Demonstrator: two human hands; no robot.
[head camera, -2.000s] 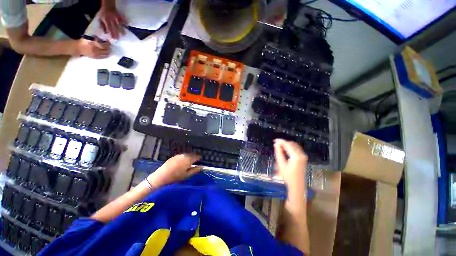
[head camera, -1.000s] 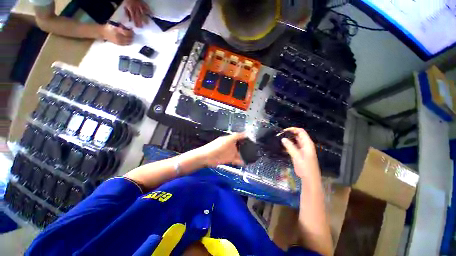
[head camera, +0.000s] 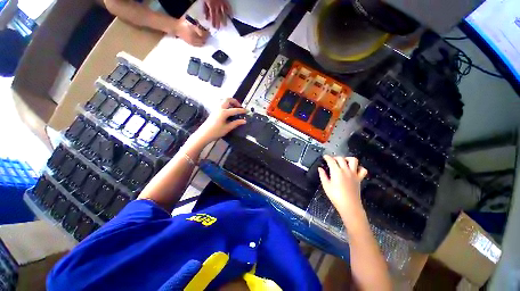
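Note:
A row of loose black housings (head camera: 293, 150) lies just below the orange fixture (head camera: 296, 122). The fixture's near row holds three black housings (head camera: 306, 109); its far pockets show pale orange. My left hand (head camera: 224, 121) is at the row's left end, thumb and fingers around a dark piece, grip unclear. My right hand (head camera: 342, 177) is at the row's right end, fingertips down at a dark housing; whether it is held is hidden. Filled trays of housings stand at left (head camera: 122, 142) and right (head camera: 399, 153).
A black keyboard (head camera: 268, 178) lies between row and bench edge, with a blue strip (head camera: 273, 206). Three housings (head camera: 206, 72) lie on the white surface near another person's hand with a pen (head camera: 194, 31). A round duct (head camera: 350, 37) overhangs the fixture. Open carton (head camera: 468, 247) lower right.
My left hand has moved from the near centre, where it held a dark piece, to the row's left end. My right hand has moved to the row's right end. The view has turned.

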